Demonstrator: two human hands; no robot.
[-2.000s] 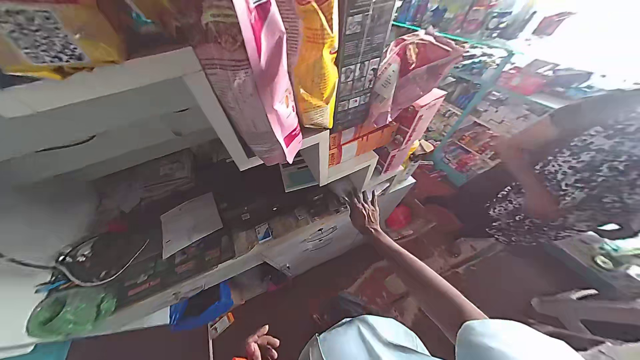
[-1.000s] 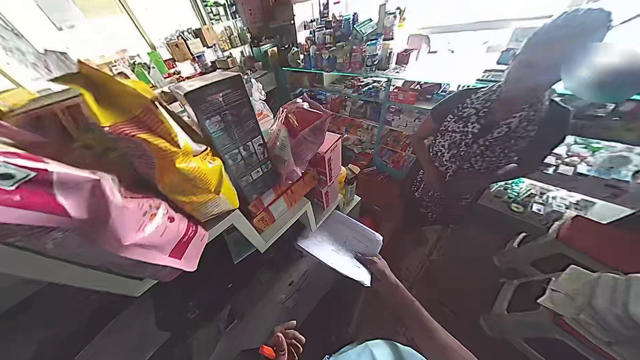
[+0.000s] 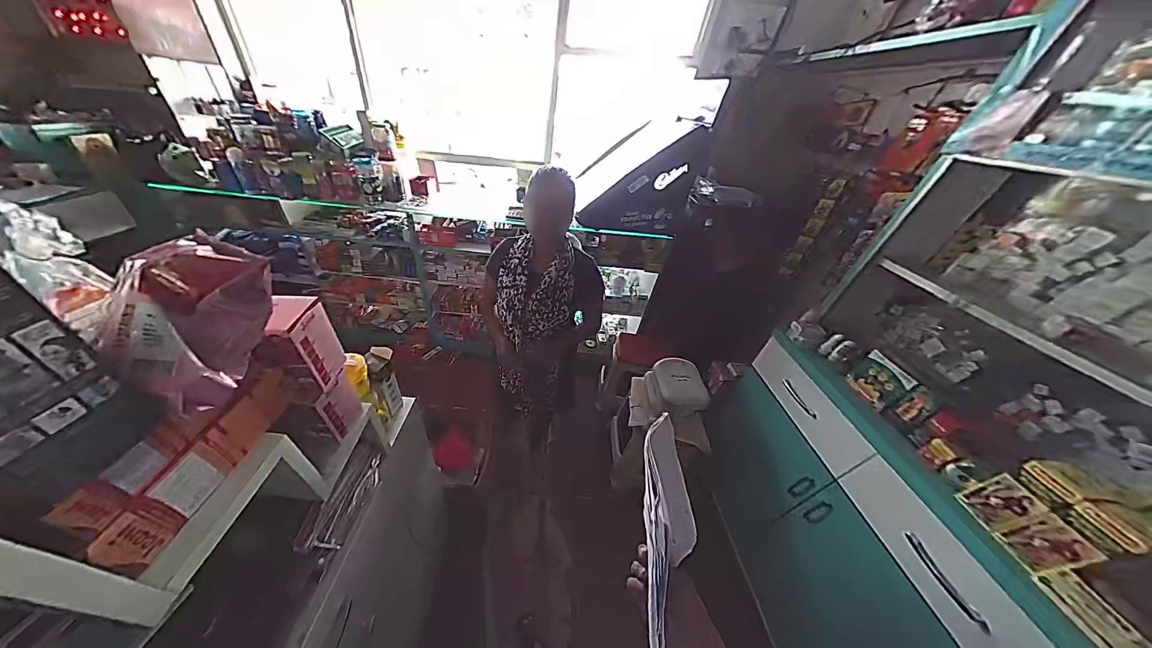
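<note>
My right hand is at the bottom, right of centre, shut on a stack of folded white papers or a thin booklet. The papers stand nearly on edge, with the fingertips showing along their left side. The drawer cabinet is to the right of this hand, apart from it. My left hand is out of view.
A person stands ahead in the aisle before a glass display case. A white counter with boxes and a pink plastic bag is at left. A teal and white cabinet lines the right, near a stool.
The view has swung up and right toward the aisle. My right hand, without papers two seconds ago, holds them one second ago and now. My left hand has gone out of view.
</note>
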